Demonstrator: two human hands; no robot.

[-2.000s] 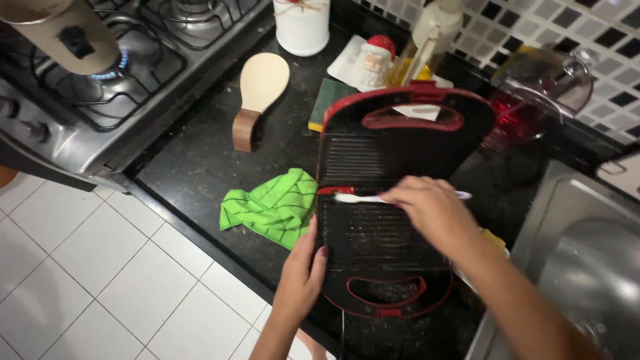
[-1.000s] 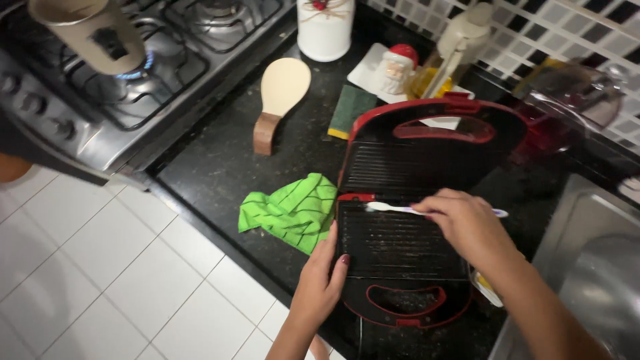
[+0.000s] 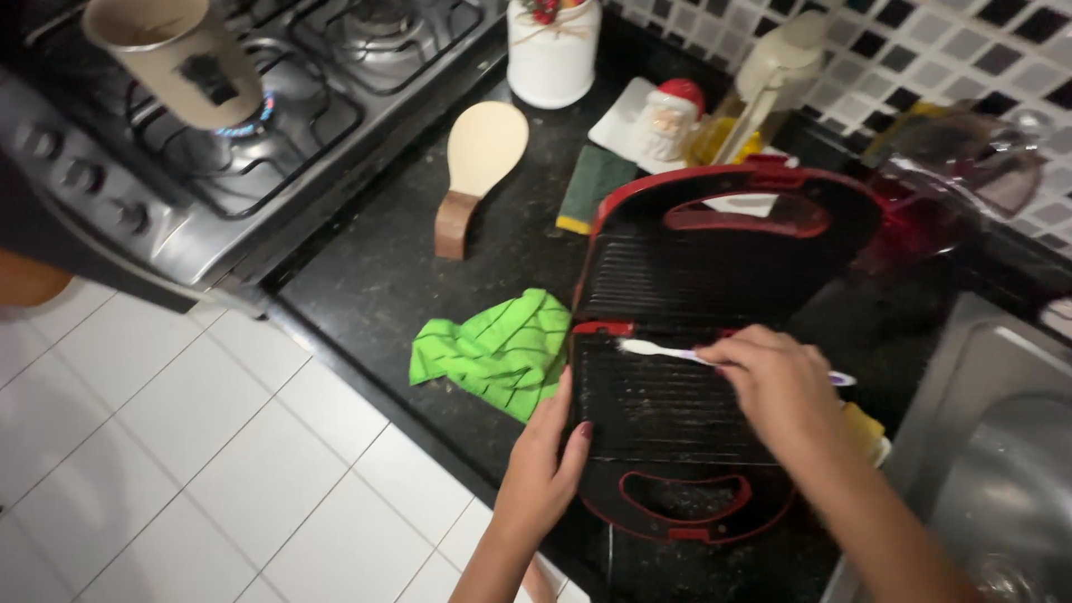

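Observation:
A black and red sandwich grill (image 3: 670, 402) lies opened on the dark countertop, its ridged lower plate bearing whitish residue. My right hand (image 3: 775, 381) grips a white and purple toothbrush (image 3: 662, 349), whose bristles are at the upper left of the lower plate, near the hinge. My left hand (image 3: 544, 461) rests against the left side of the grill, thumb at the edge, holding its side. Touching or just beside that side is a crumpled green cloth with dark lines (image 3: 502, 352). A green and yellow sponge (image 3: 595, 188) lies behind the grill's upper left.
Left is a gas stove (image 3: 209, 213) with a beige pot (image 3: 180, 63) over a lit burner. A spoon rest (image 3: 477, 159), white canister (image 3: 553, 54), Santa figure (image 3: 670, 117) and glass pitcher (image 3: 946, 180) stand behind. A steel sink (image 3: 997, 452) is at right.
The toothbrush stays near the hinge side of the lower plate, with only small shifts of my right hand. My left hand stays at the grill's side. The view has shifted slightly.

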